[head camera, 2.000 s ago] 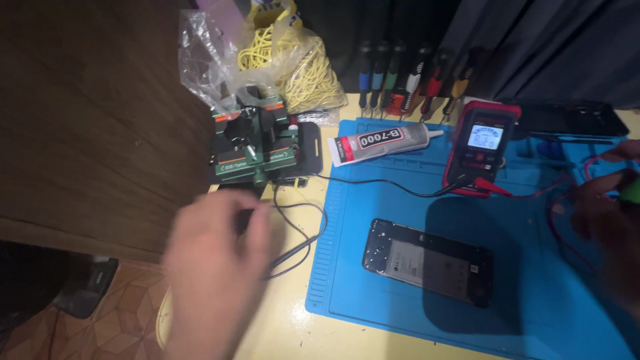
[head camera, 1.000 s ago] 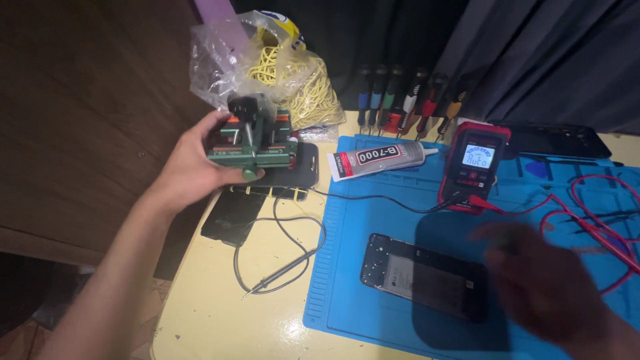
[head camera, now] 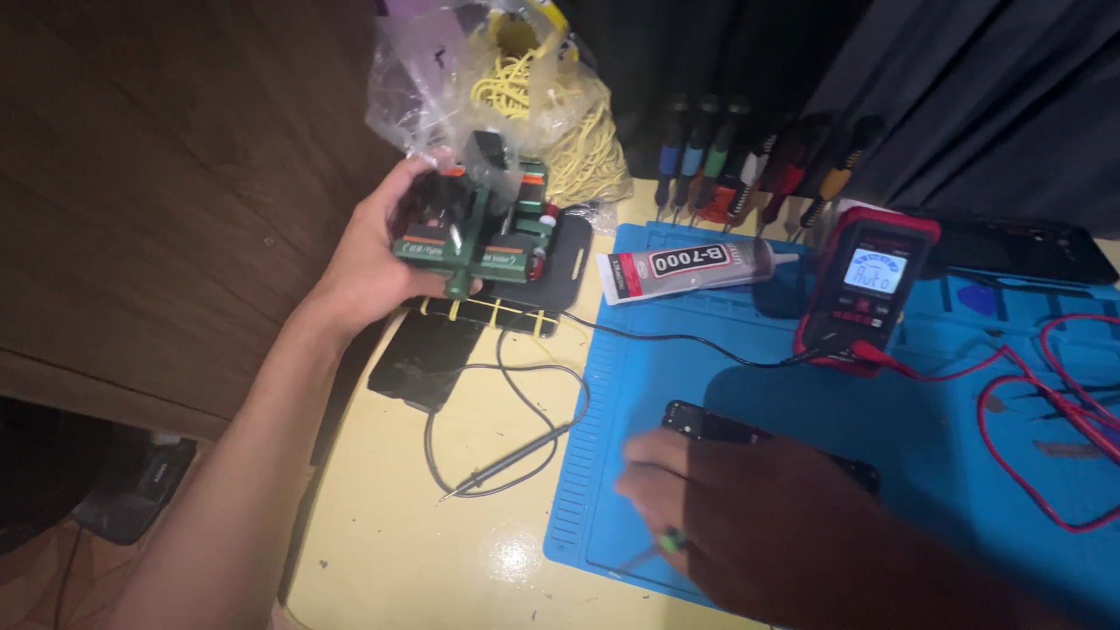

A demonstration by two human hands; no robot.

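Observation:
My left hand (head camera: 363, 254) grips the left side of a green phone-repair clamp (head camera: 464, 258), which is over dark phones near the table's left edge. Over the blue work mat (head camera: 604, 490), my right hand (head camera: 744, 507) covers most of an opened smartphone (head camera: 713, 422); only its upper left corner and right end show. A small green-ended tool (head camera: 672, 540) sticks out from under my curled right fingers, partly hidden and blurred. Above the phone lies a B-7000 glue tube (head camera: 691, 269). A red multimeter (head camera: 866, 289) with a lit screen stands on the mat.
A black test probe (head camera: 516, 459) and its looped lead lie on the yellow table. Red leads (head camera: 989, 420) coil at the right. Several screwdrivers (head camera: 717, 166) stand along the back. A plastic bag of yellow cord (head camera: 586, 157) is behind the clamp, and a dark phone (head camera: 424, 359) in front.
My left hand, empty-looking over the table two seconds ago, has moved up to the clamp and taken hold of it. My right hand has come from the far right onto the opened phone.

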